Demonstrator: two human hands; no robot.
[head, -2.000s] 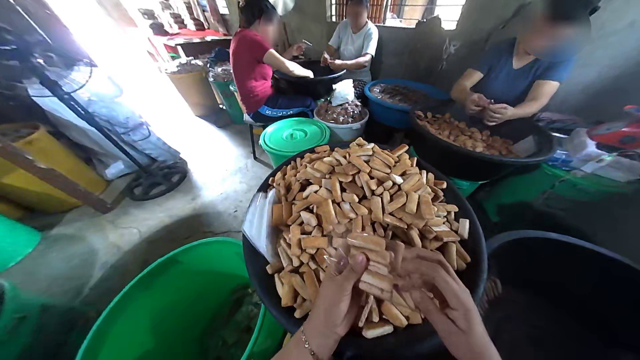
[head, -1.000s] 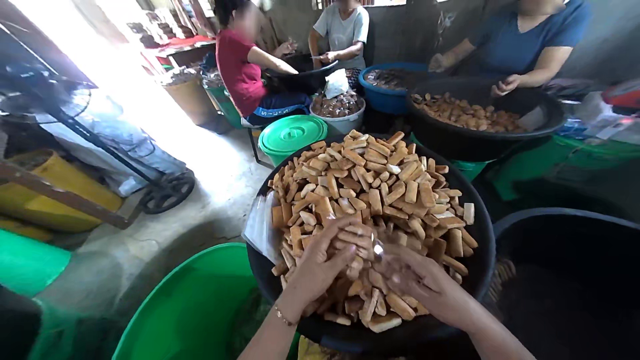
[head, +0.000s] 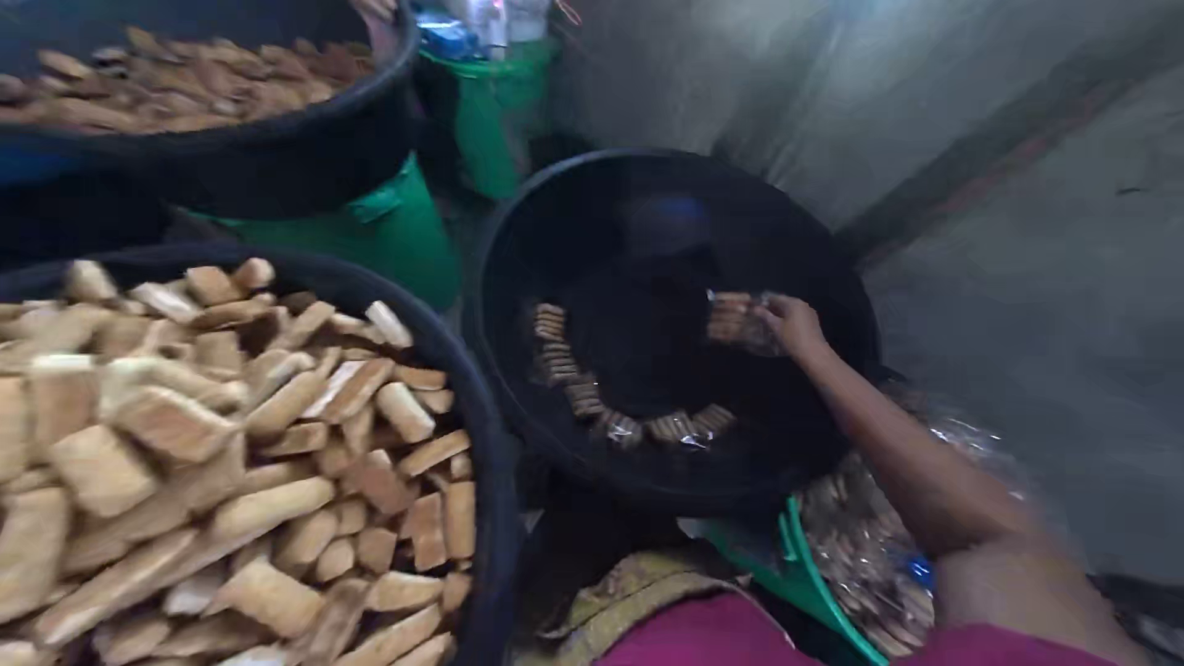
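My right hand (head: 791,324) is closed on a clear plastic bag of bread sticks (head: 731,317), held over the large black basin (head: 675,231) on the right. Inside that basin, bagged bread sticks (head: 585,398) lie in a curved row along its left and near side. To the left, a second black basin (head: 495,462) is heaped with loose browned bread sticks (head: 176,421). My left hand is out of view.
Another black tub of bread pieces (head: 185,88) stands at the upper left, with a person's hand (head: 375,9) at its rim. Green bins (head: 499,111) stand behind. A green tub (head: 800,564) of filled clear bags is at the lower right, near a grey wall (head: 1045,324).
The view has swung far to the right. Both hands were over the heaped bread before; now my right hand is over the other basin with a bag, and my left hand has left the view.
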